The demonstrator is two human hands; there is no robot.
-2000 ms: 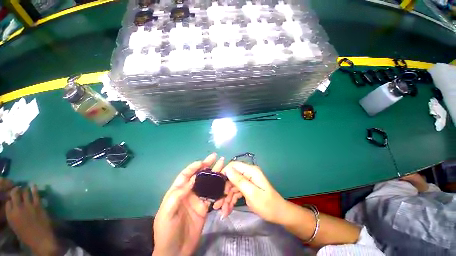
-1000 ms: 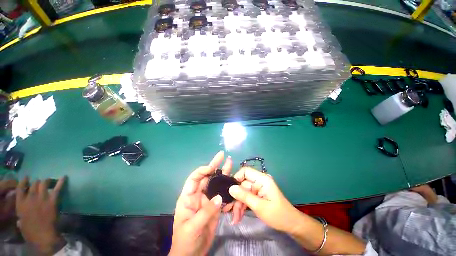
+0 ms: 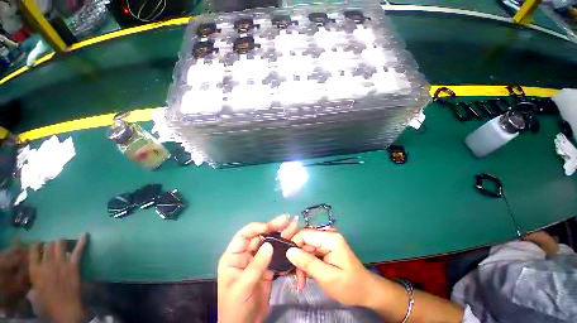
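A dark rounded-square watch unit [image 3: 280, 253] is held between my two hands near the bench's front edge. My left hand [image 3: 248, 268] grips its left side, with the thumb on its face. My right hand [image 3: 326, 262] grips its right side, also with the thumb on it. The fingers hide its edges and underside. A thin black case frame [image 3: 318, 216] lies on the green bench just beyond my right fingers. Several joined black units [image 3: 145, 199] lie in a group to the left.
A tall blister tray stack [image 3: 297, 132] stands ahead, with tweezers [image 3: 335, 163] and a loose small module [image 3: 397, 154] before it. A yellowish bottle [image 3: 140, 146] is left, a whitish bottle [image 3: 492, 136] right. Another frame [image 3: 488, 185] lies right. Neighbours' hands show at left and right.
The unit has gone from lying face up in my left hand to being pinched with both thumbs on it. My right thumb has moved onto its face. The view has shifted slightly.
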